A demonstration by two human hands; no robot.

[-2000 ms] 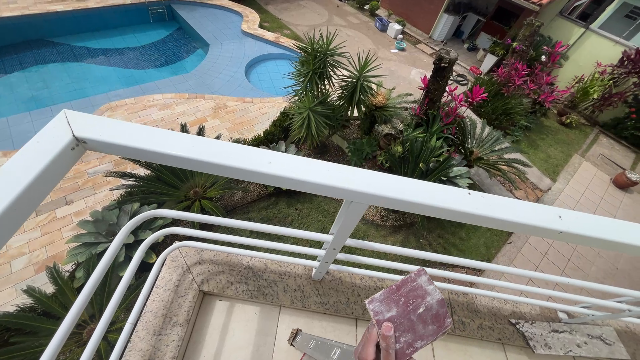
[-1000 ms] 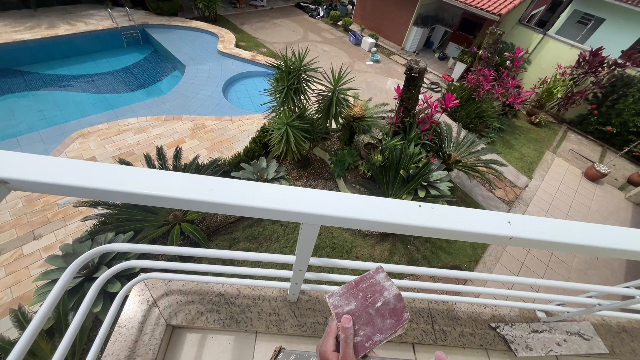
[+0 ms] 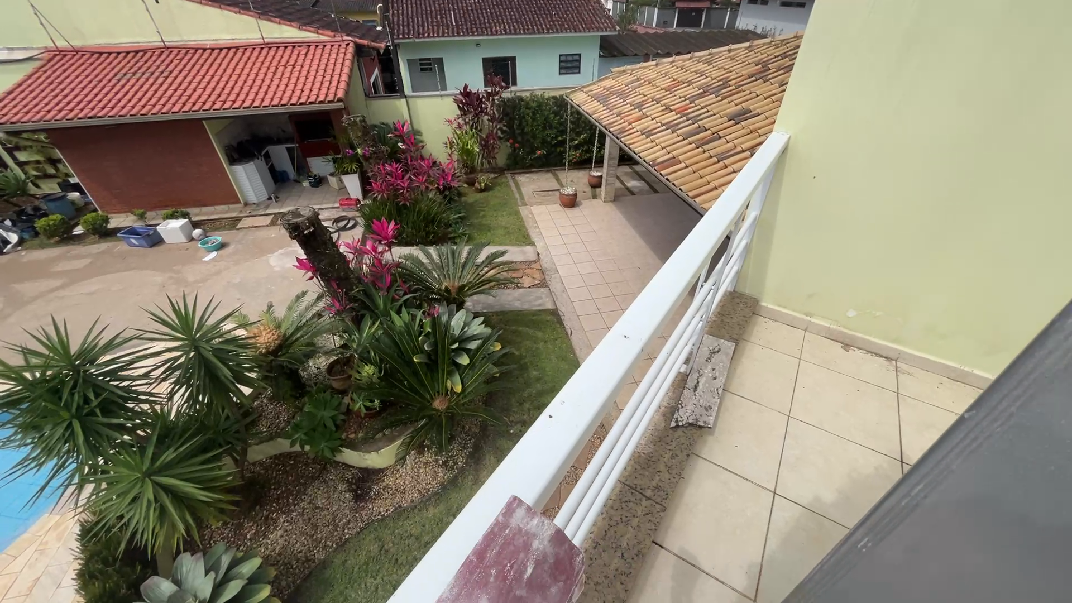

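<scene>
A flat, dark red square piece smeared with whitish dust juts up at the bottom edge, overlapping the white metal railing. Neither my left hand nor my right hand shows in the view, so what holds the red piece is hidden below the frame. Farther along the railing's foot, a board with a rough, grey-white crusted surface lies across the speckled granite curb and the floor edge.
Cream tiles cover the balcony floor, which meets a pale green wall. A dark grey slanted surface fills the lower right corner. Beyond the railing, well below, are garden plants and a pool edge.
The view has swung to the right, bringing in the wall and tiled roof. The fingers seen at the red piece earlier are out of view, as is the metal blade seen beside them.
</scene>
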